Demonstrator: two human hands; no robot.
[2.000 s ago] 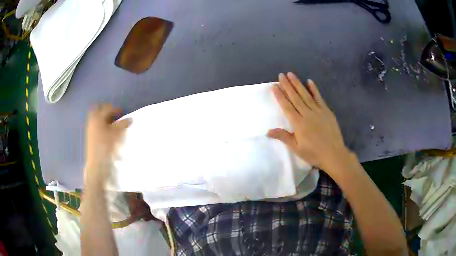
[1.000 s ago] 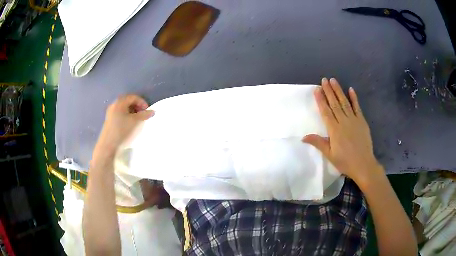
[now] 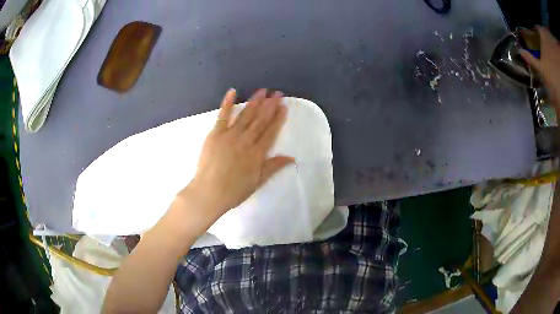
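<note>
A white garment panel (image 3: 147, 165) lies flat on the grey-blue table near its front edge, its rounded right end uncovered and its lower edge over the checked lap cloth. My left hand (image 3: 242, 147) lies spread, palm down, across the panel, fingertips near its far edge. My right hand (image 3: 545, 58) is at the far right, partly cut off by the picture's edge, with its fingers round the handle of the steam iron (image 3: 511, 60). The iron is at the table's right edge, its dark metal plate pointing left.
A reddish-brown wooden block (image 3: 129, 56) lies at the upper left. Folded white panels (image 3: 49, 55) lie at the far left. A black scissor loop (image 3: 438, 5) shows at the top edge. Thread clippings (image 3: 435, 80) lie left of the iron. White pieces (image 3: 516, 230) hang at the right, others at lower left.
My left hand has moved from the panel's left end to the middle of its right part. My right hand has left the panel and taken hold of the iron. The view has shifted right.
</note>
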